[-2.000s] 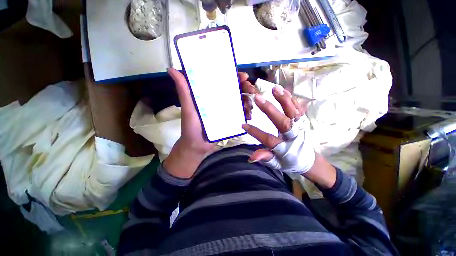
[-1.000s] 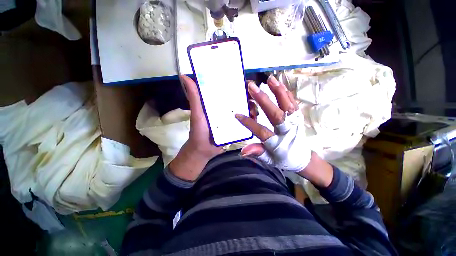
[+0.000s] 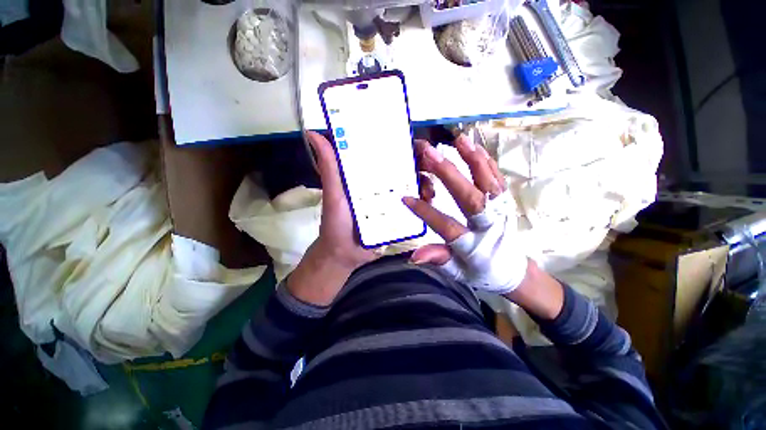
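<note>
A smartphone [image 3: 375,159] with a bright white screen stands out in the middle of the view. A few small blue marks show at the left of its screen. My left hand [image 3: 334,222] holds it from below, with the thumb along its left edge and fingertips at its right edge. My right hand [image 3: 479,227] has a white wrap around the palm and finger bases, with the fingertips bare. Its fingers are apart and it holds nothing. One fingertip is at the lower right of the screen; whether it touches cannot be told.
The white, blue-edged table [image 3: 210,109] holds wells of whitish bits [image 3: 262,46], metal machine parts [image 3: 368,50] and a blue key holder [image 3: 536,76]. Cream-white cloth heaps lie at left [image 3: 109,243] and right [image 3: 579,168]. A brown box [image 3: 668,277] stands far right.
The phone and both hands sit slightly further right and lower in view. The right fingertip has moved onto the screen area. Small blue marks now show more clearly on the screen.
</note>
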